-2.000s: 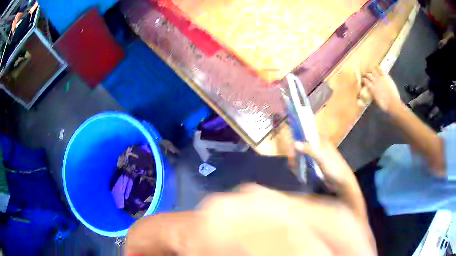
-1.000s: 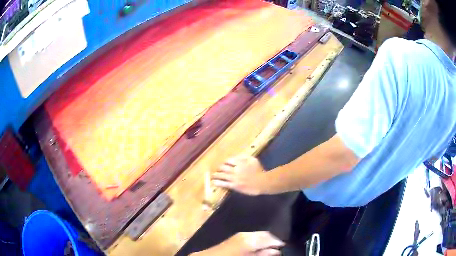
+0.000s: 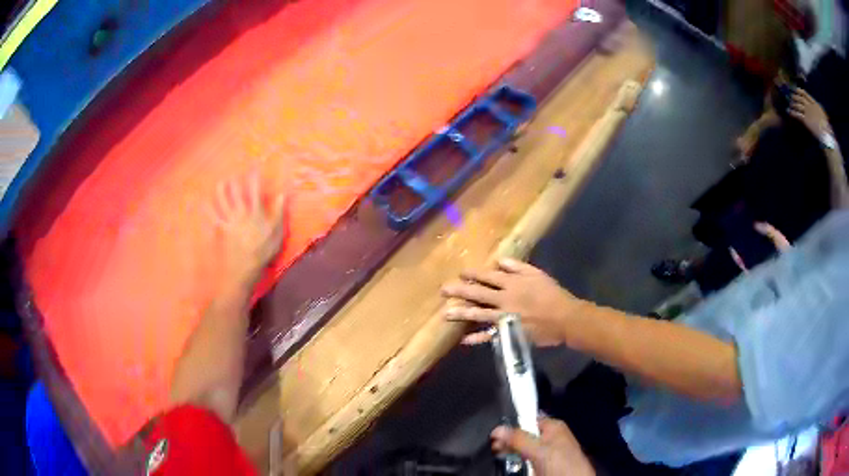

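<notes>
A large orange-red fabric stack [image 3: 140, 242] lies on the maroon cutting board [image 3: 326, 288]. My left hand [image 3: 247, 223], below a red sleeve, is spread flat on the fabric near its front edge and is slightly blurred. My right hand [image 3: 549, 451] is at the bottom edge, partly cut off, shut on a long silver hand stapler [image 3: 515, 367] that points up, its slotted end beside the table edge. A blue open-frame cutting die [image 3: 456, 138] with crossbars lies along the board's front edge, beside the fabric.
Another person's hand [image 3: 517, 299], with a light blue sleeve [image 3: 745, 353], rests on the wooden table edge [image 3: 577, 177], just above the stapler. More people stand at the right. A blue tub [image 3: 48, 437] shows at lower left. A small white ring [image 3: 587, 15] lies on the board's far end.
My left hand has moved up from the bottom edge onto the fabric. The stapler has risen further into view in my right hand. The view has shifted closer to the die.
</notes>
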